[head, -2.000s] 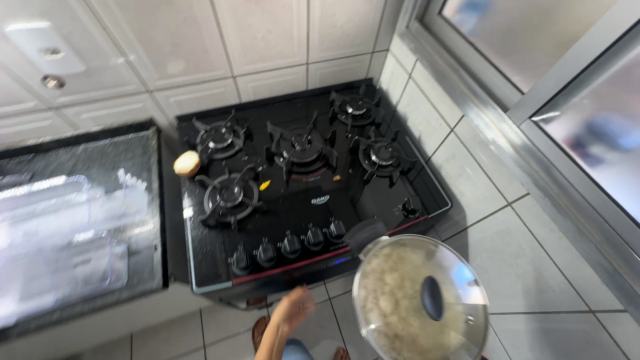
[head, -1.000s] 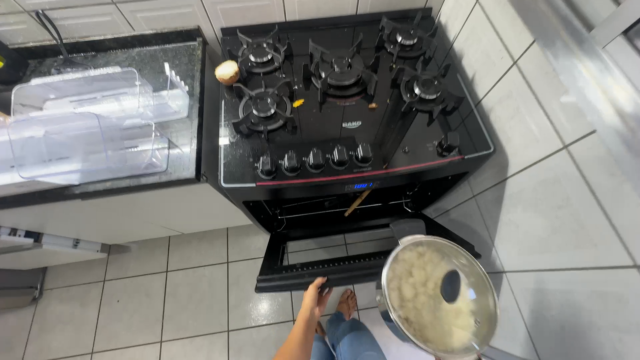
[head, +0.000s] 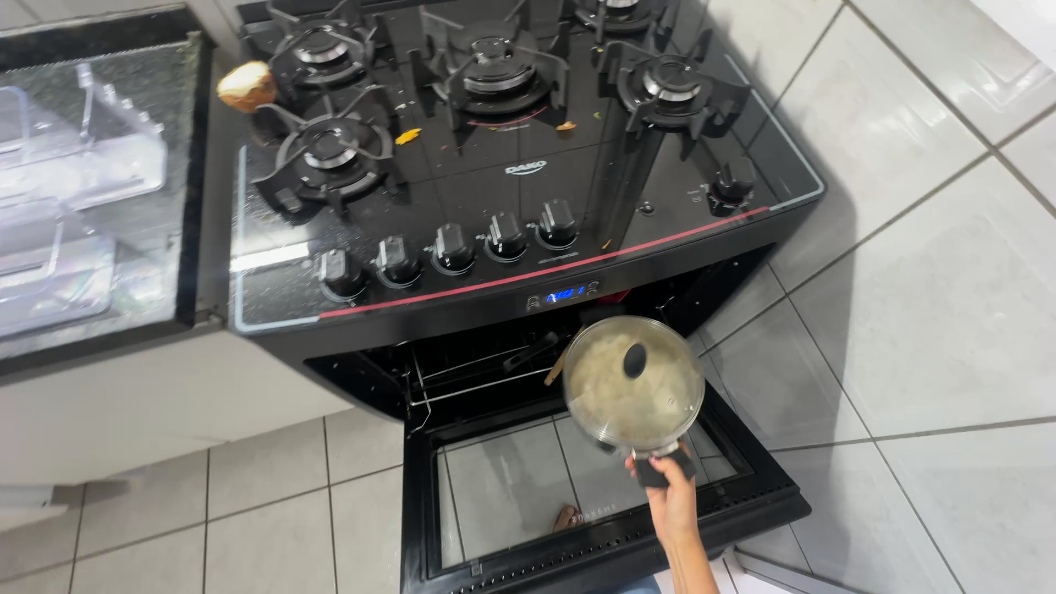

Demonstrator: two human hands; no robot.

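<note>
My right hand [head: 670,487] grips the black handle of a pot with a glass lid [head: 634,384]. Pale chunks of food show through the lid, which has a black knob. The pot is over the inner edge of the lowered oven door [head: 602,528], at the mouth of the oven of a black gas stove [head: 462,186]. Inside the oven are a wire rack [head: 487,384], a wooden utensil handle [head: 557,367], a black handle [head: 530,351] and part of a red thing. My left hand is out of view.
An onion-like piece [head: 247,86] sits at the cooktop's left edge, and food scraps lie between the burners. Clear plastic trays [head: 74,177] stand on the dark stone counter at left. A tiled wall [head: 932,330] closes in the right side; a bare foot shows below.
The oven door, closed two seconds ago, is down. My left hand, at the door's edge one second ago, has left the view. The pot has moved from the door's right side to the oven mouth.
</note>
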